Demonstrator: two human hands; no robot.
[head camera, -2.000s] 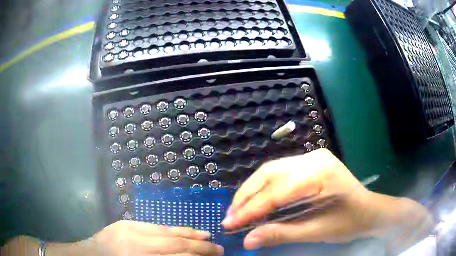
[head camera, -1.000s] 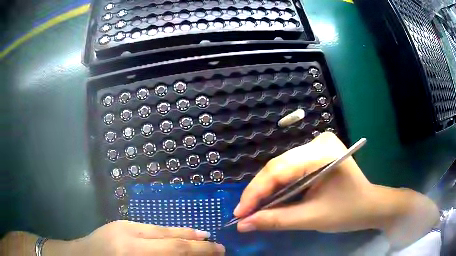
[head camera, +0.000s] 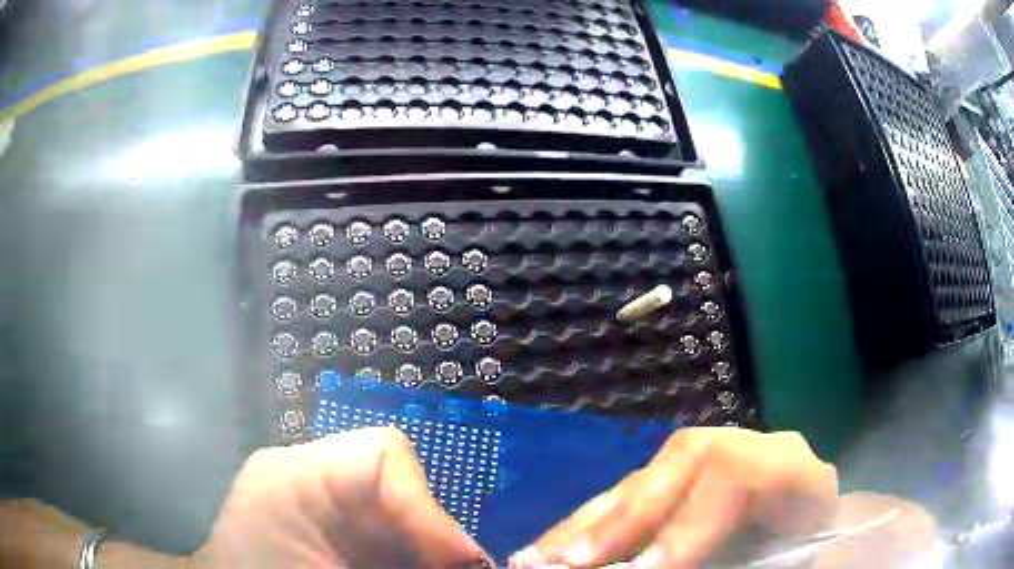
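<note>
The black working tray (head camera: 562, 267) has round pockets, with round silvery-ringed components (head camera: 361, 301) at left and a few at right. A blue sheet (head camera: 578, 467) with rows of tiny pale dots lies over its near part. My left hand (head camera: 334, 500) and my right hand (head camera: 701, 495) meet at the bottom edge, fingertips bunched and partly cut off; what they pinch cannot be made out. A thin, blurred, pale streak, seemingly the tweezers (head camera: 856, 527), sticks out behind my right hand.
A cream-white stubby cylinder (head camera: 645, 302) lies on the working tray. A second black tray (head camera: 473, 156) stands directly behind. A tall black tray stack (head camera: 851, 189) stands at right on the green mat, which has a yellow line (head camera: 167, 56).
My hands have drawn together at the bottom edge; the left has lifted off the dotted part. The tweezers no longer point at the dots. The blue sheet lies tilted. The view has shifted.
</note>
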